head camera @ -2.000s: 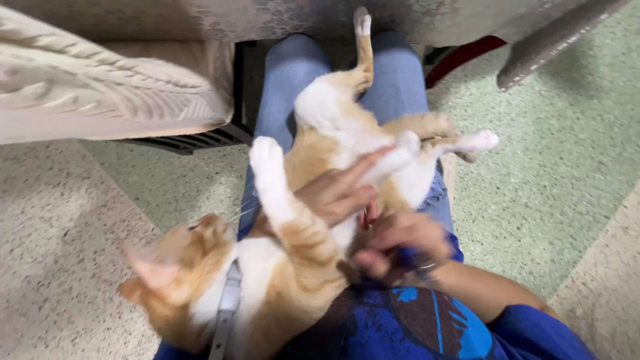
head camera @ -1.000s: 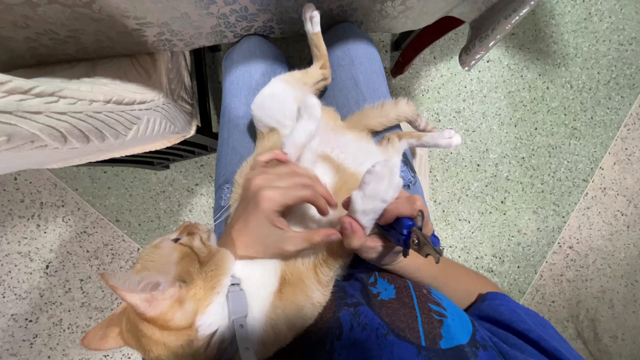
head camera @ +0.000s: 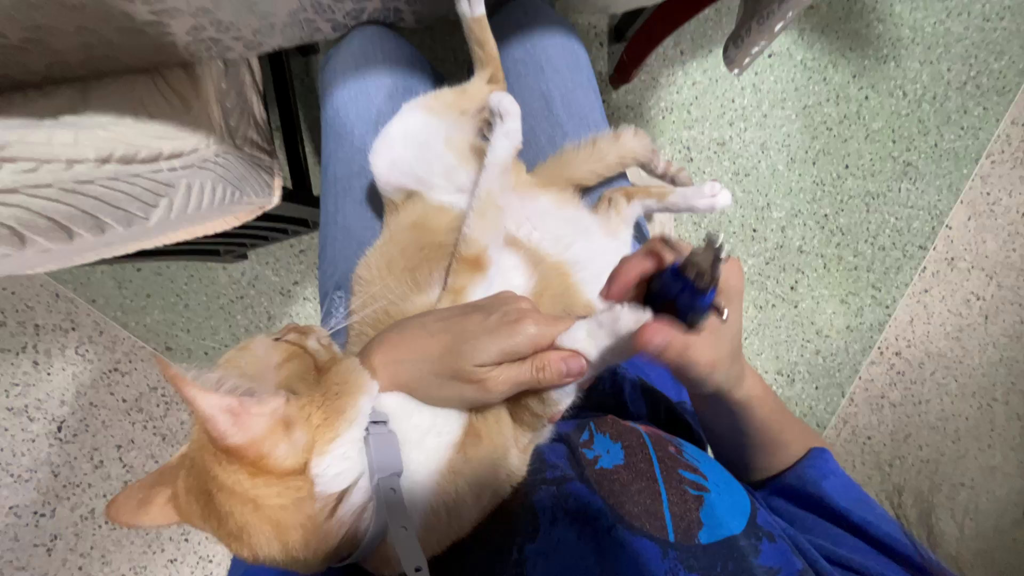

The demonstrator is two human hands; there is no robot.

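Observation:
An orange and white cat (head camera: 432, 256) lies belly up across my lap, its head at the lower left and a grey collar (head camera: 388, 480) round its neck. My left hand (head camera: 480, 352) reaches across the cat's chest and grips a white front paw (head camera: 604, 332) near its end. Just right of that paw, my right hand (head camera: 696, 328) holds a blue-handled pet nail clipper (head camera: 684, 288) with its metal head pointing up. The clipper is blurred; whether its blades are apart cannot be told. The other front leg (head camera: 500, 144) stretches up over the belly.
A chair with a cream cushion (head camera: 136, 184) and dark slatted frame stands at the left. Grey patterned cloth (head camera: 240, 28) hangs along the top left edge. A dark red curved piece (head camera: 652, 40) and a grey one are at the upper right, over speckled floor (head camera: 848, 200).
My left hand has gone from the cat's chest, fingers bent, to a hold on the front paw. The clipper, low in my right hand a second ago, is now raised beside the paw.

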